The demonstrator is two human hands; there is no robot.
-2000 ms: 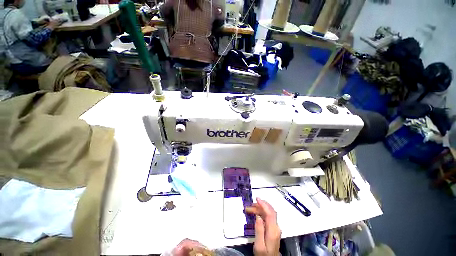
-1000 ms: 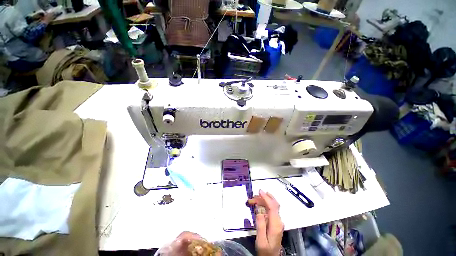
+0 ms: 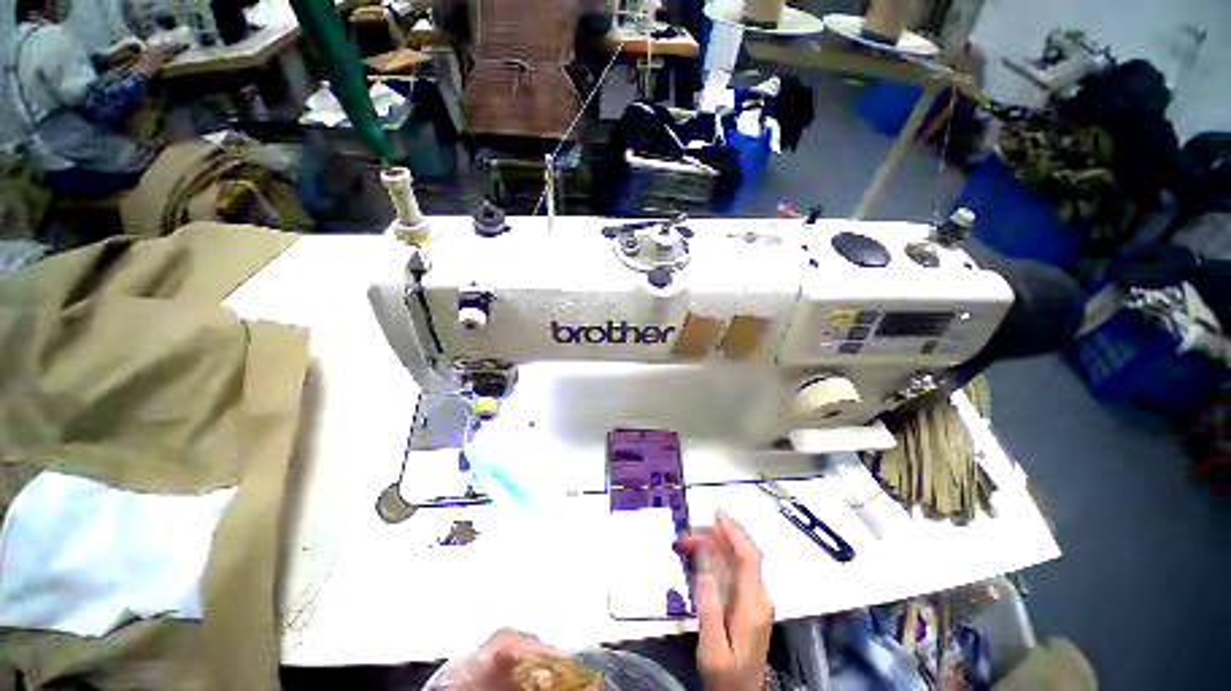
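A smartphone (image 3: 645,473) with a purple and white lit screen lies flat on the white table under the arm of the brother sewing machine (image 3: 540,317). My right hand (image 3: 730,601) is over the phone's lower right edge, fingers bent and apart, holding nothing that I can see. My left hand (image 3: 489,661) is at the bottom edge of the picture, partly cut off, around a golden-brown food lump (image 3: 554,672) in clear plastic. A light blue and white crumpled piece (image 3: 497,473), perhaps a mask, lies beside the needle.
Khaki cloth (image 3: 149,338) with a white piece (image 3: 115,551) on it covers the left. Black thread snips (image 3: 818,529) lie right of the phone. Cut strips (image 3: 938,459) lie under the handwheel end. A bin (image 3: 1006,621) stands below the right edge. People sit at machines behind.
The camera view has shifted slightly. My right hand's fingers have changed pose a little beside the phone. The phone's display looks slightly different. My left hand stays low with the food.
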